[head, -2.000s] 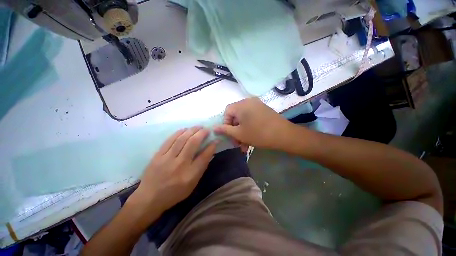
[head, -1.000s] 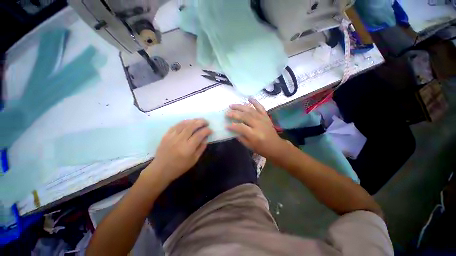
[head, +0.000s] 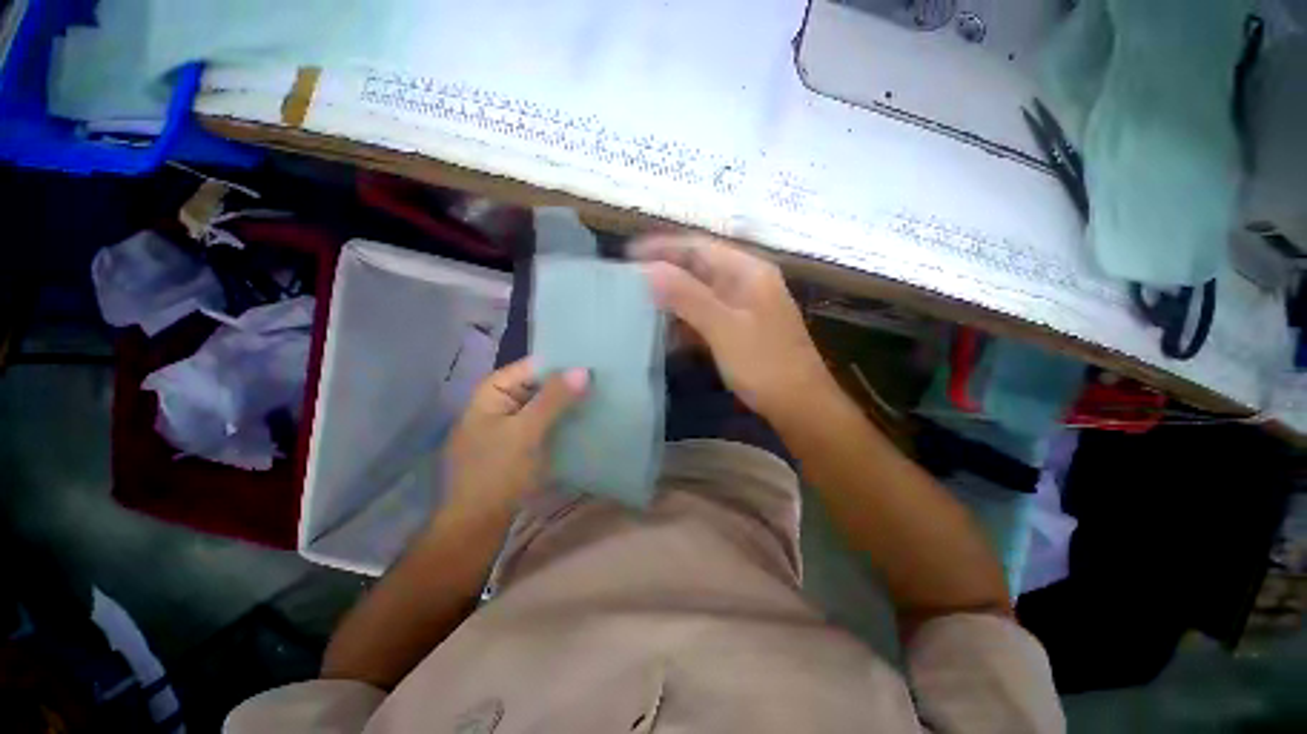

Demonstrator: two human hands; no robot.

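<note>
A pale green cut strip [head: 602, 351], showing as a short band, is held over the lap, just off the table's front edge. My left hand [head: 502, 437] grips its left side low down, thumb on top. My right hand [head: 738, 308] is at its upper right edge, fingers bent and blurred; whether it grips the cloth is unclear. A darker grey-green piece [head: 563, 232] shows at the strip's top.
The white table [head: 688, 129] has a ruler scale along its front. Scissors [head: 1058, 151] lie partly under a mint bundle [head: 1168, 144]. A blue basket [head: 179, 122] is at upper left. A white bin [head: 401, 387] and a red bin [head: 129, 445] with white scraps stand below.
The strip has left the table top and is now held over the lap in a shorter shape. Both hands have moved off the table. The view has shifted left, showing the bins and basket.
</note>
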